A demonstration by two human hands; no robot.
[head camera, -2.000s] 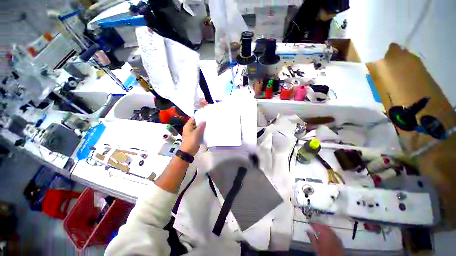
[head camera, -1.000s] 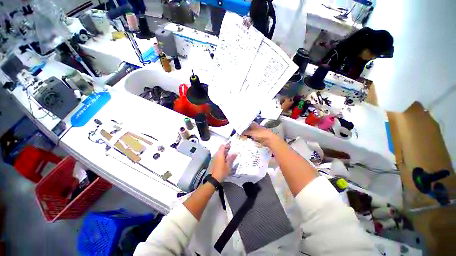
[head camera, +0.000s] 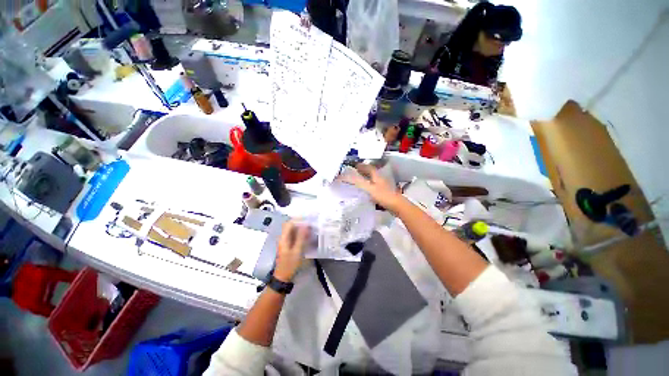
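Note:
A white printed sheet [head camera: 345, 217] lies in front of me, above the grey fabric panel, with print and a small dark patch on it. My left hand [head camera: 293, 246] is at its left edge, fingers on or around the paper. My right hand [head camera: 373, 185] is spread at its upper edge, fingers apart; whether it grips the paper is unclear. A large printed sheet [head camera: 315, 88] stands upright beyond my hands, held at its top by another person's hand. The grey panel [head camera: 385, 294] lies on white pieces, with a dark fabric strip [head camera: 351, 305] across it.
Thread spools [head camera: 449, 151] lie behind the sheets to the right. A bottle with a yellow-green cap [head camera: 480, 229] and a white sewing machine [head camera: 579, 312] are at the right. Red [head camera: 92, 323] and blue [head camera: 176, 358] crates are on the left floor. A person [head camera: 480, 48] is at the back.
The view has turned slightly to the right. The papers between my hands look flatter and more spread, and my hands are further apart. The large sheet still stands upright.

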